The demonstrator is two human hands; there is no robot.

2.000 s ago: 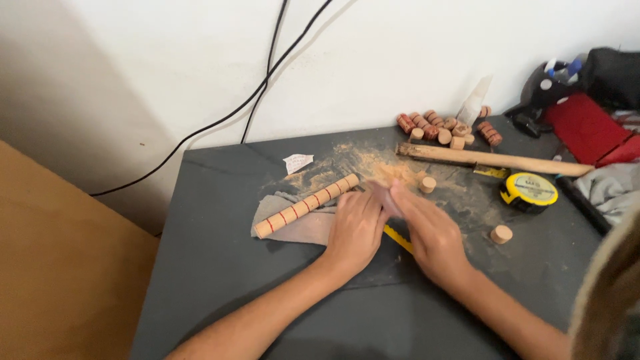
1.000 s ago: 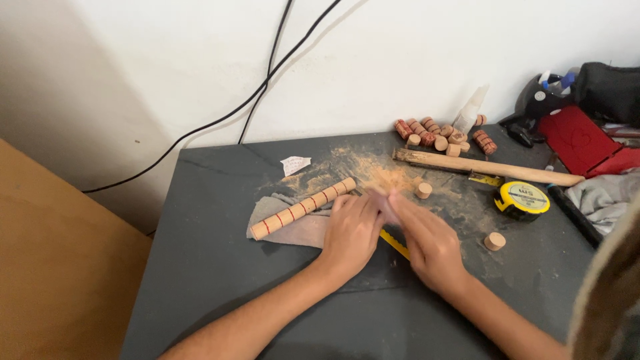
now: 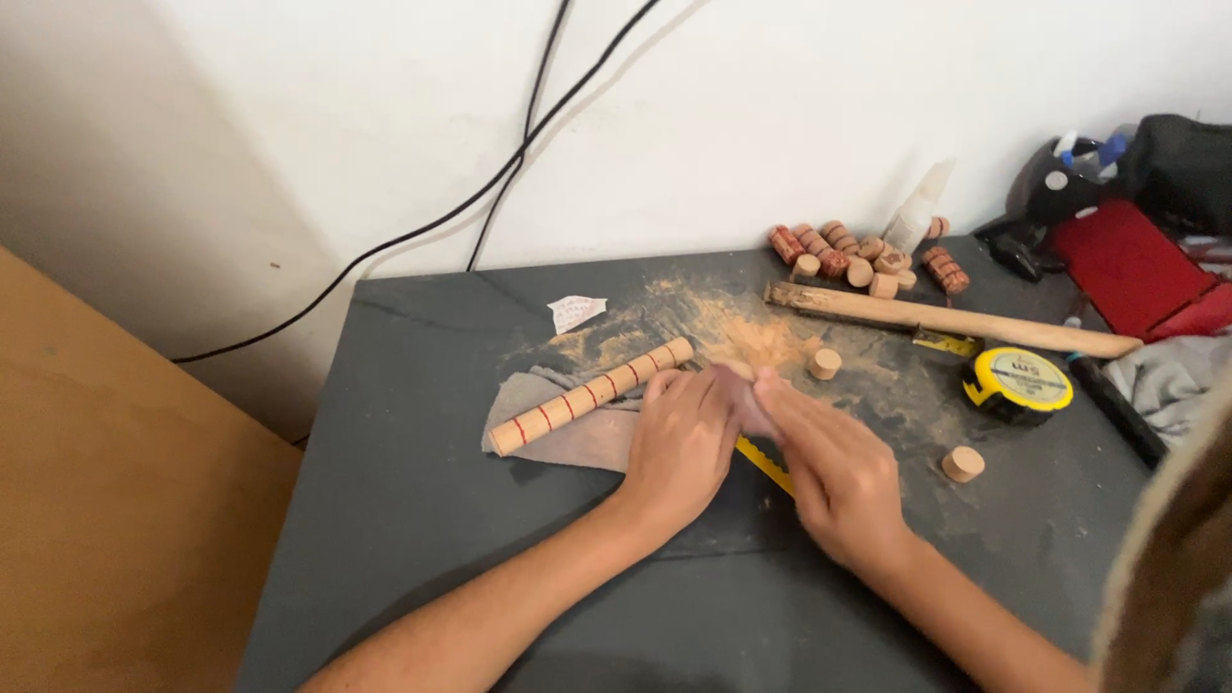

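Note:
My left hand (image 3: 683, 443) and my right hand (image 3: 837, 462) meet near the middle of the dark tabletop, fingers closed around a piece of sandpaper (image 3: 746, 404). A pale wooden edge shows at the fingertips; the rest of that piece is hidden. Left of my hands, a wooden dowel with red ring marks (image 3: 587, 397) lies slanted on a grey cloth (image 3: 568, 443). A yellow strip (image 3: 765, 467), its kind unclear, shows between my hands. One short wooden cylinder (image 3: 824, 364) stands just beyond my right hand, another (image 3: 962, 464) to its right. Sawdust (image 3: 751, 332) spreads behind my fingers.
Several cut wooden pieces (image 3: 859, 272), some with red, stand near the wall beside a glue bottle (image 3: 914, 212). A long wooden stick (image 3: 962, 318), a yellow tape measure (image 3: 1020, 382), a black rod (image 3: 1116, 409) and a red case (image 3: 1136, 265) occupy the right. A paper scrap (image 3: 576, 313) lies behind the dowel.

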